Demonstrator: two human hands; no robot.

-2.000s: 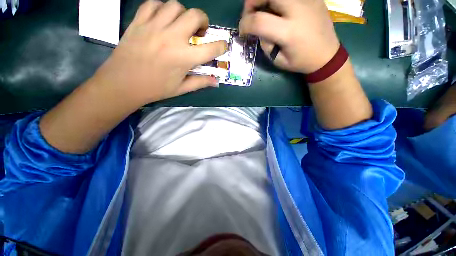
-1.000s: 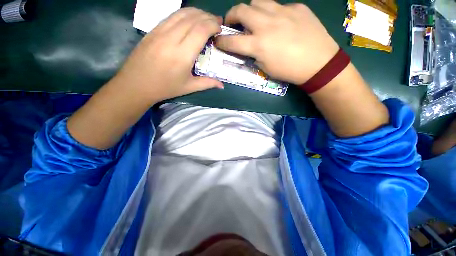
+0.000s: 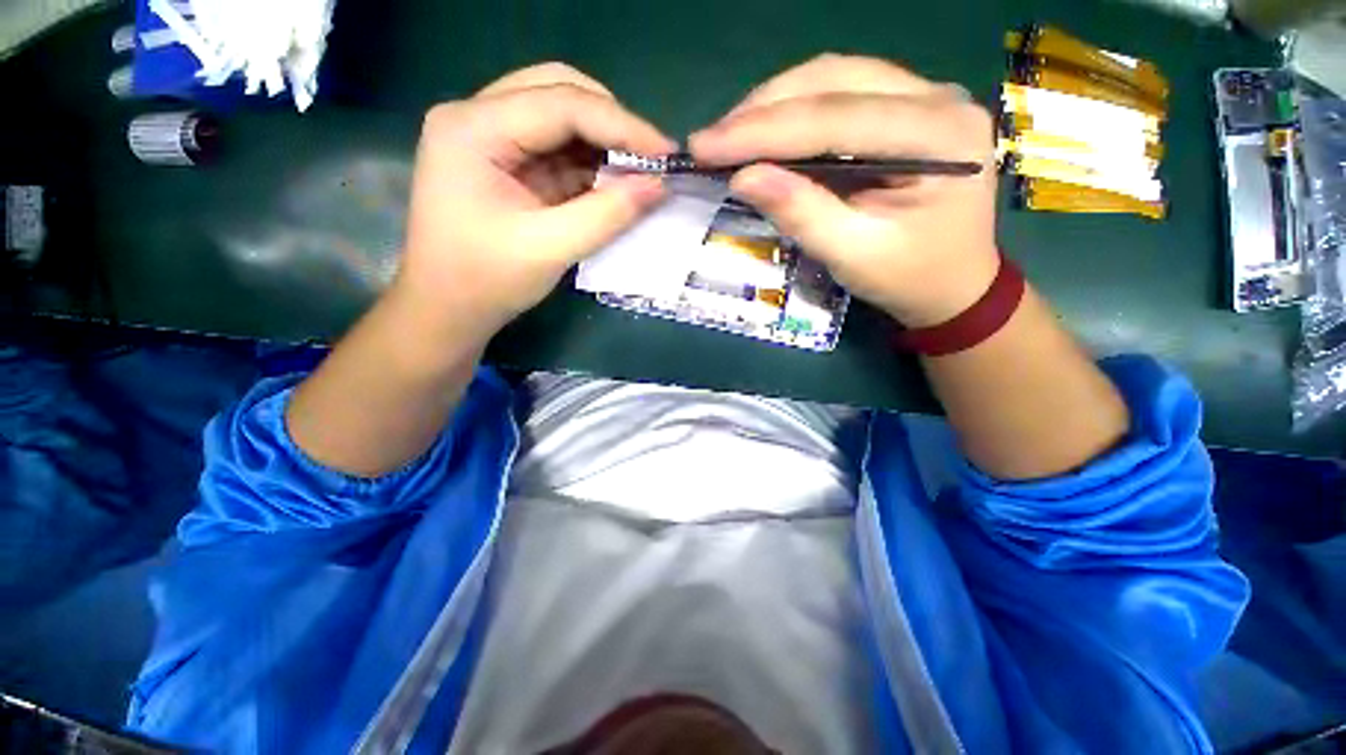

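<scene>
A silvery-white phone housing (image 3: 672, 258) lies open on the dark green mat, slightly tilted, with orange flex parts and a green patch at its right end. My left hand (image 3: 517, 192) pinches at the housing's upper left edge with thumb and forefinger; what is between the fingertips is hidden. My right hand (image 3: 871, 192) holds a thin dark tool (image 3: 915, 168) lying nearly level under its fingers, its left end by the fingertips over the housing's top edge. The fingertips of both hands almost touch.
A stack of orange flex cables with white pieces (image 3: 1089, 126) lies right of my hand. Another housing (image 3: 1262, 192) and a crinkled clear bag (image 3: 1324, 332) lie far right. A white bunch on a blue packet (image 3: 251, 44) and a grey ribbed cylinder (image 3: 166, 139) are at upper left.
The view has shifted, bringing the white bunch and blue packet in. The white rectangle at left is out of sight. My fingertips have come together above the housing, and the dark tool now shows.
</scene>
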